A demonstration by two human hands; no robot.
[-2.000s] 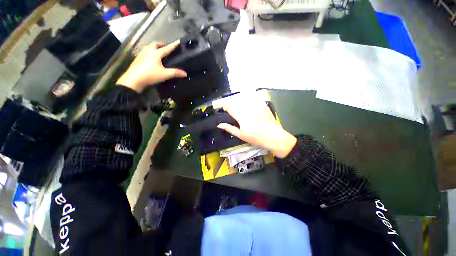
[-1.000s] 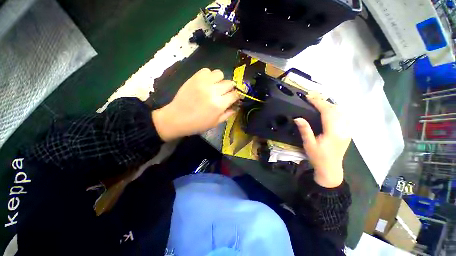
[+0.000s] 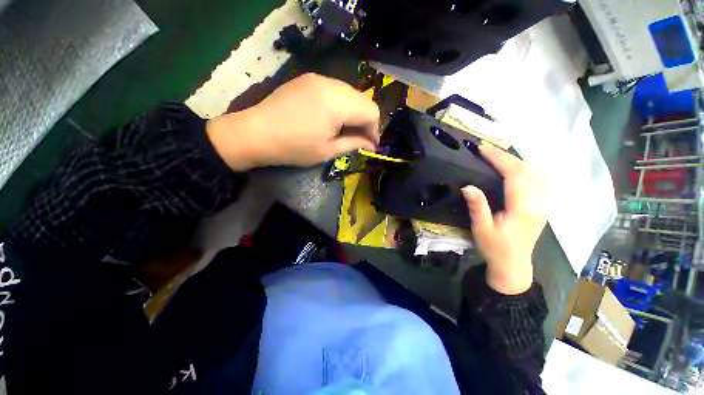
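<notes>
A black socket housing [image 3: 432, 173] with round recesses rests on the yellow-and-black fixture [image 3: 360, 212]. My right hand [image 3: 509, 212] holds its right end, fingers on top and thumb on the near face. My left hand [image 3: 297, 123] is at the open left end, its fingertips closed on the yellow internal wires [image 3: 384, 156]. The wires run into the housing; their ends are hidden by my fingers. A small part with yellow-green on it [image 3: 338, 166] hangs just below my left fingertips. A black end handle [image 3: 461, 106] stands out behind the housing.
Larger black housings [image 3: 463, 31] stand just behind the fixture. White padding [image 3: 440, 241] shows under the work. A white sheet [image 3: 567, 146] lies behind and right, a grey-white foam sheet [image 3: 62, 69] far left. A carton [image 3: 598, 320] and blue bin [image 3: 662, 104] are at the right.
Over two seconds the view has turned, and my left hand has gone from the rear housing to the wires. In the last second it has shifted slightly; a yellow-green part now shows below it.
</notes>
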